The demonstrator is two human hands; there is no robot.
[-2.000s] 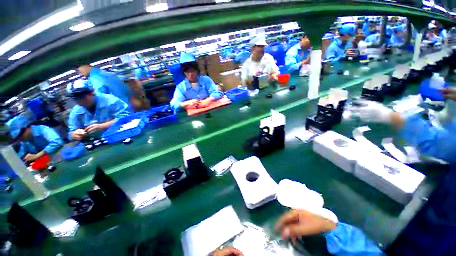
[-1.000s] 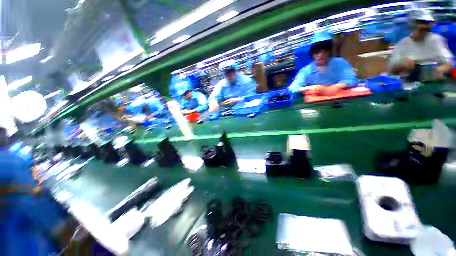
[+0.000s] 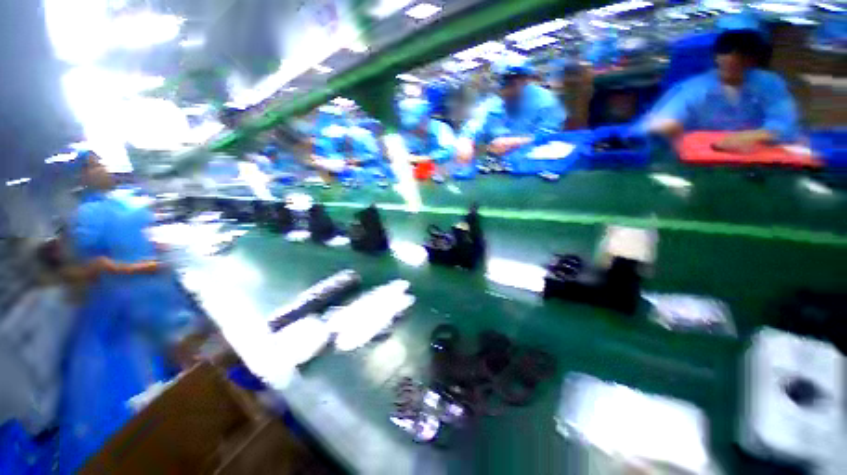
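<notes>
Neither of my hands shows clearly; a small pale pinkish blur at the bottom edge by the flat bag stack is too faint to name. The whitish flat bag stack (image 3: 636,423) lies nearest in front, cut by the bottom edge. Left of it is a loose heap of black rings (image 3: 497,366), some with silvery shiny edges. The white insert tray (image 3: 797,394) with a dark round hole lies at the right edge. An open black gift box (image 3: 594,283) stands behind, with a pale inner flap. The picture is blurred.
More black boxes (image 3: 369,230) stand in a row along the green bench. Clear plastic bags (image 3: 371,314) and a long dark bundle (image 3: 314,299) lie left. An open brown carton (image 3: 176,422) is beside the bench, with a person in blue (image 3: 116,241) behind. Workers sit across the line.
The view has swung left, so the bench things sit further right. The hands seen two seconds ago are no longer clearly in view. The carton and standing person now show at left.
</notes>
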